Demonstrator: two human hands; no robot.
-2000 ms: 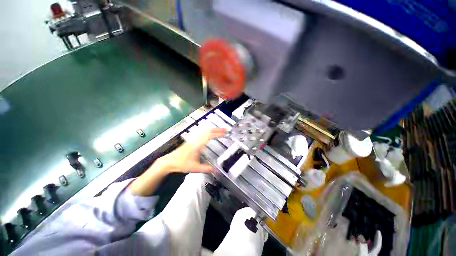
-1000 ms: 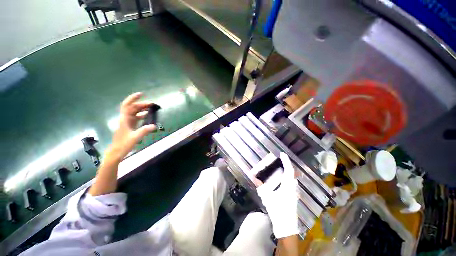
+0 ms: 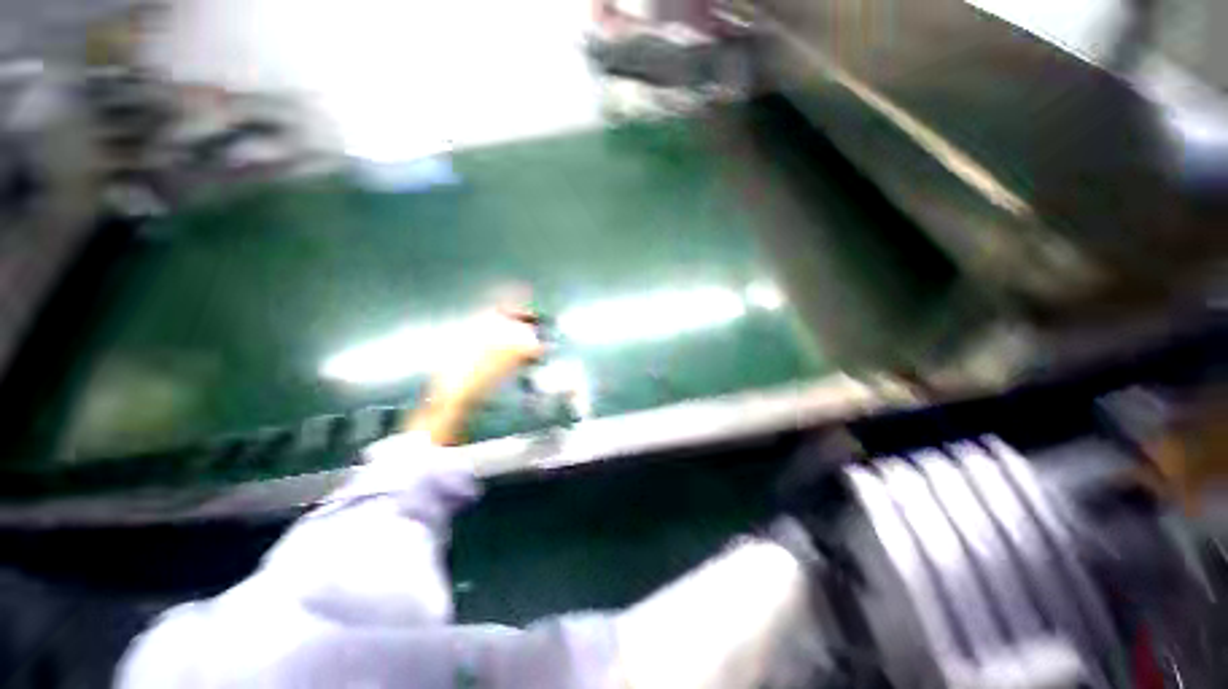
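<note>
The frame is strongly blurred. My left hand (image 3: 482,366), bare, is over the near part of the green conveyor belt (image 3: 633,229). A small dark shape, apparently a black plastic part (image 3: 543,327), is at its fingertips. Small blurred shapes lie on the belt just right of the hand. A row of black parts (image 3: 323,433) lines the near belt edge to the left. My right hand is not in view. The slotted metal table (image 3: 963,552) is at the lower right, with a pale block (image 3: 1030,665) at the bottom edge.
The metal belt rail (image 3: 700,415) runs across between the belt and my legs (image 3: 721,612). A large dark panel (image 3: 929,148) borders the belt at upper right. Blurred equipment (image 3: 673,61) stands beyond the far belt edge.
The view has swung left toward the conveyor, so the machine head and parts tray have left the picture. My gloved right hand has gone out of view. My left hand is still over the belt.
</note>
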